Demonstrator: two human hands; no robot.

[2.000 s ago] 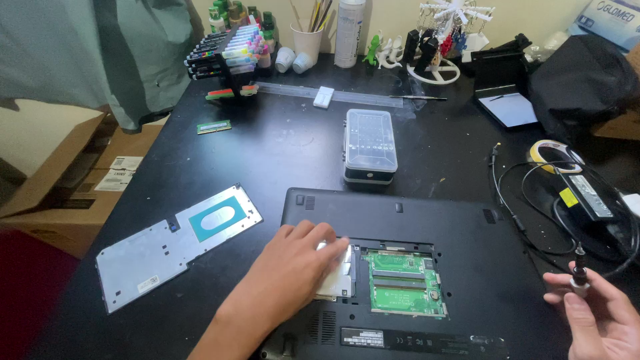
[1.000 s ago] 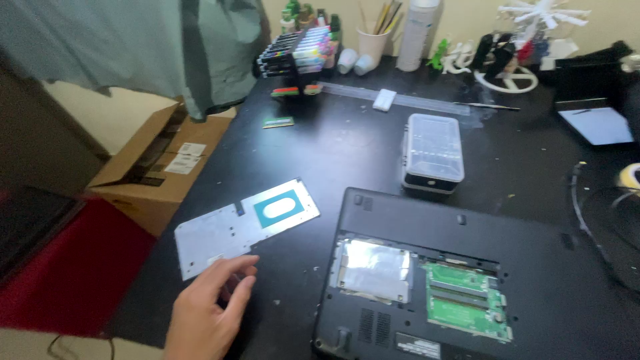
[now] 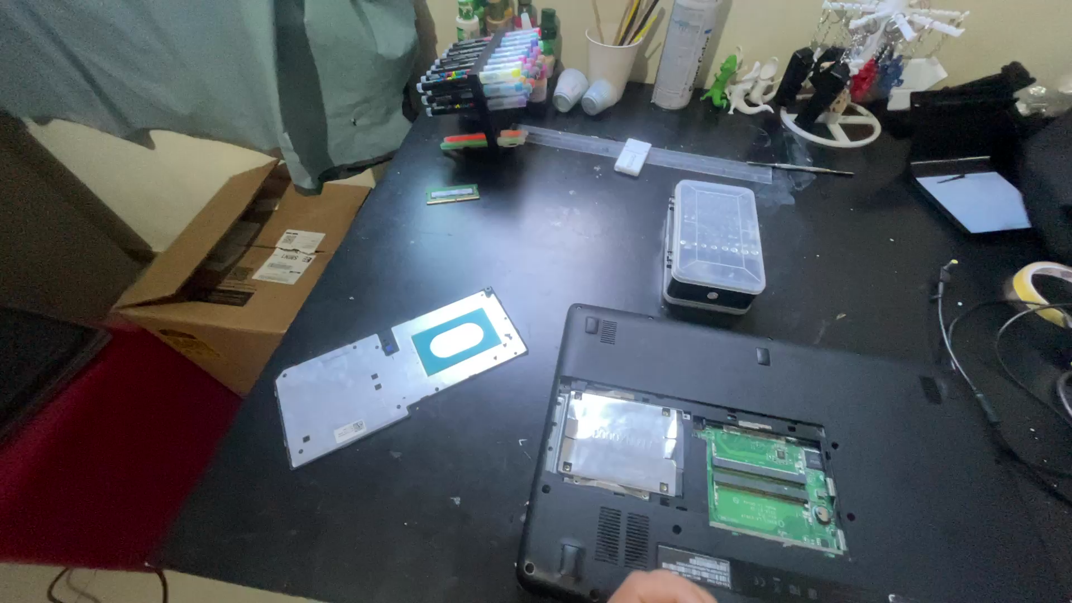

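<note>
A black laptop point(image 3: 670, 343) lies bottom side up on the dark table. Its open bays show a silvery hard drive in a metal caddy point(image 3: 624, 444) and a green circuit board with memory slots point(image 3: 758, 486). Left of the laptop rests a metal cover plate point(image 3: 335, 402) with a teal patch. Further back lies a green memory module point(image 3: 452, 194). Only a small part of one hand point(image 3: 660, 588) shows at the bottom edge, by the laptop's near side; which hand it is, its fingers and anything in it cannot be told. No other hand is in view.
A clear-lidded organizer box point(image 3: 716, 239) stands behind the laptop. Cables point(image 3: 955, 343) and a tape roll point(image 3: 1026, 289) are at the right. Markers in a rack point(image 3: 481, 79), a paper cup of brushes point(image 3: 611, 63) and a plastic ruler point(image 3: 712, 163) are at the back. A cardboard box point(image 3: 243, 318) stands left.
The hand at the hard drive two seconds ago was near the cover plate one second ago, and is no longer there. The hand with a small tool at the right has left view. The view has shifted.
</note>
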